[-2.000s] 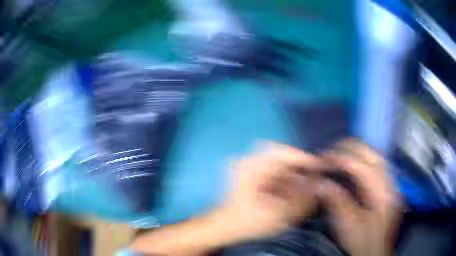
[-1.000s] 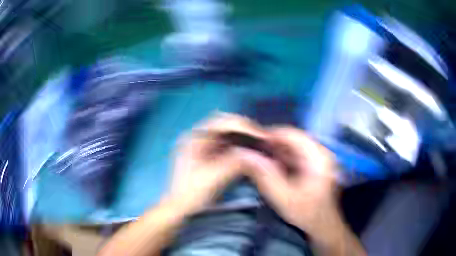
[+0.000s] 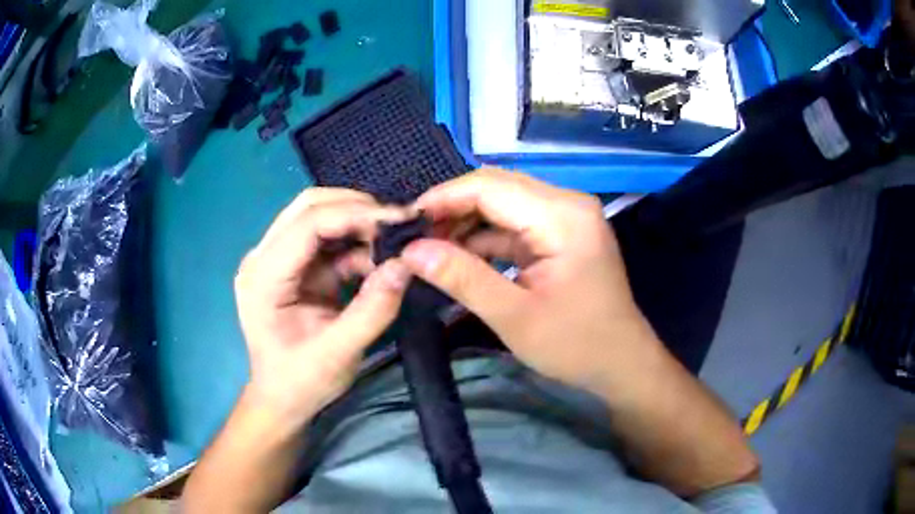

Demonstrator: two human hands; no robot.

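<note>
A black headband (image 3: 433,392) runs down from between my hands over my lap. Both hands hold its upper end, where a small black end piece (image 3: 399,238) shows between the fingertips. My left hand (image 3: 319,286) pinches it from the left, with thumb and fingers. My right hand (image 3: 522,266) pinches it from the right, its thumb lying on the piece. The fingers hide part of the end. Thin black cable (image 3: 376,404) loops beside the band over my clothing.
A black grid tray (image 3: 376,136) lies just beyond my hands, with small black covers (image 3: 273,80) and a knotted parts bag (image 3: 181,85) behind. A large bag (image 3: 100,301) lies left. The screw feeder (image 3: 627,75) and black screwdriver (image 3: 773,151) are right.
The view was blurred before and is now sharp. It has shifted, so the feeder shows nearer the top middle. Both hands remain together, and the headband now shows clearly below them.
</note>
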